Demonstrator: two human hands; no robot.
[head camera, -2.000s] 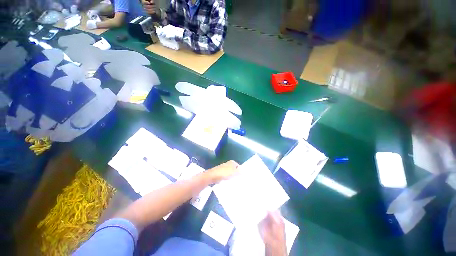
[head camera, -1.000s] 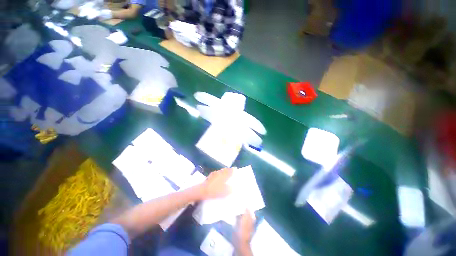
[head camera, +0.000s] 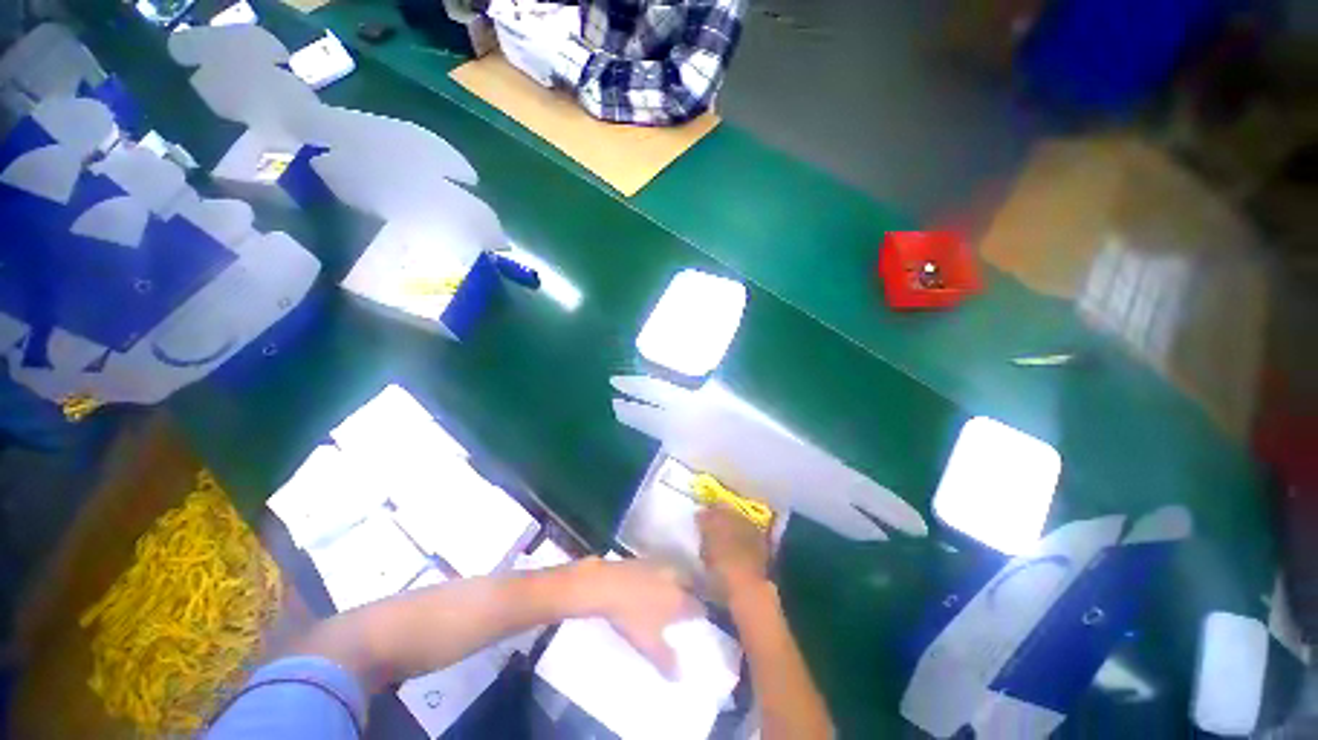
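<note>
An open carton (head camera: 662, 516) with a white inside stands before me, its long pale flap raised on the far side. A yellow cable coil (head camera: 734, 500) lies in it. My right hand (head camera: 740, 557) reaches over its near right side, fingertips at the cable; whether they grip it is hidden. My left hand (head camera: 636, 596) lies palm down with fingers apart over white sheets (head camera: 614, 675) close to me. Left of them are white card stacks (head camera: 412, 499). A rounded white device (head camera: 692, 324) lies beyond the carton.
Another rounded white device (head camera: 997, 484) and a blue carton (head camera: 1062, 629) are at right. More open cartons (head camera: 419, 275) stand at left. Loose yellow cables (head camera: 188, 622) fill a brown box at lower left. A red bin (head camera: 929, 270) and a coworker's plaid sleeve (head camera: 658, 65) are across.
Cartons and white devices have shifted left along the green surface. The carton with raised flap is now before me. My right hand has moved from the white sheets to this carton.
</note>
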